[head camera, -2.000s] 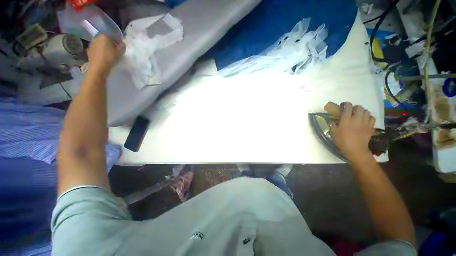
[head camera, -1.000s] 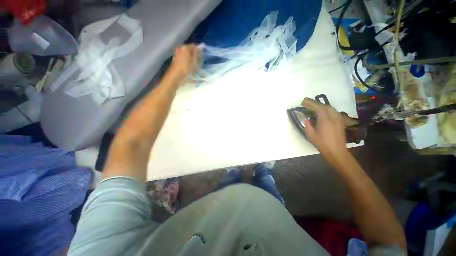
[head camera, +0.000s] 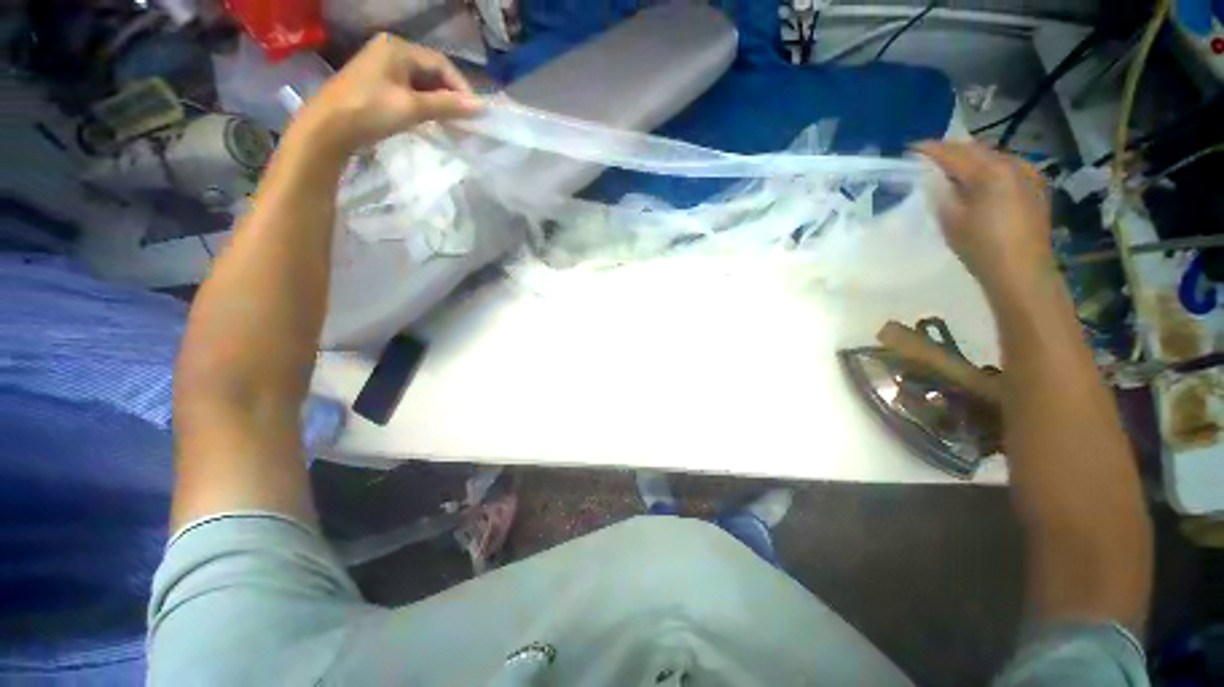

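My left hand (head camera: 396, 97) and my right hand (head camera: 987, 201) are both raised and hold a thin, sheer white fabric strip (head camera: 698, 159) stretched between them, above the far part of the table. A loose pile of white strips (head camera: 792, 215) lies below it, partly on the blue cloth (head camera: 859, 108). The steam iron (head camera: 933, 403) rests at the right end of the white pressing table (head camera: 644, 389), with no hand on it. More white strips (head camera: 436, 201) lie over the grey padded arm (head camera: 644, 81) at left.
A black mobile phone (head camera: 391, 379) lies at the left end of the table. Striped blue garments (head camera: 94, 456) hang at left. Cables and hoses (head camera: 1134, 148) run at right, beside a pale surface with brown marks (head camera: 1191, 403). A red item (head camera: 279, 24) is at the top left.
My right hand has let go of the iron and moved up to the strip. My left hand has moved left and up, and the strip is now stretched between both hands.
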